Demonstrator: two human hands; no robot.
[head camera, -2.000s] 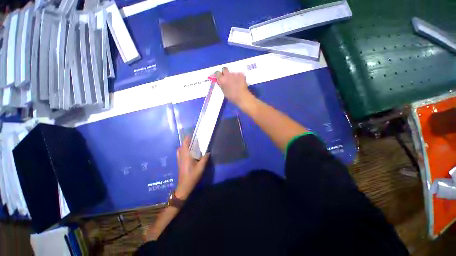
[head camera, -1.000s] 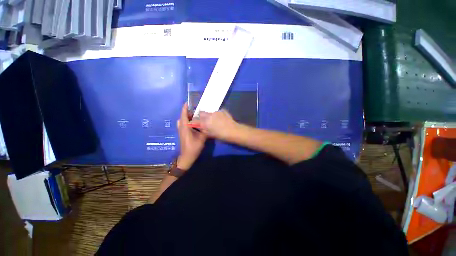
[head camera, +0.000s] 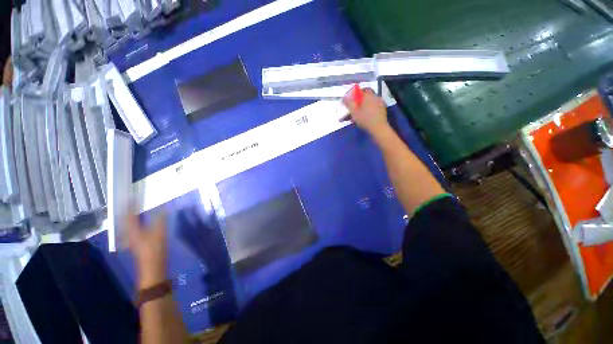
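My left hand (head camera: 148, 245) is blurred at the left of the blue printed sheet (head camera: 349, 168). It is beside a narrow white tray (head camera: 119, 181) standing lengthwise near the pile; I cannot tell if it touches it. My right hand (head camera: 368, 115) is at the right end of the white band, closed on a small red-pink pad (head camera: 357, 94). Its fingertips are at the near edge of a white tray (head camera: 316, 75); whether they touch it is unclear. A second tray (head camera: 443, 64) meets that one and reaches over the green belt.
Many white-grey trays (head camera: 57, 151) are piled at left, with one loose tray (head camera: 131, 107) beside them. A black box (head camera: 74, 295) is at lower left. The green belt (head camera: 464, 107) is at upper right. An orange-lined bin (head camera: 575, 181) with a brown roll and white scraps is at right.
The worked tray is no longer between my hands. My left hand has moved left to the pile side, my right hand right and away to the trays by the belt. The camera view has also turned.
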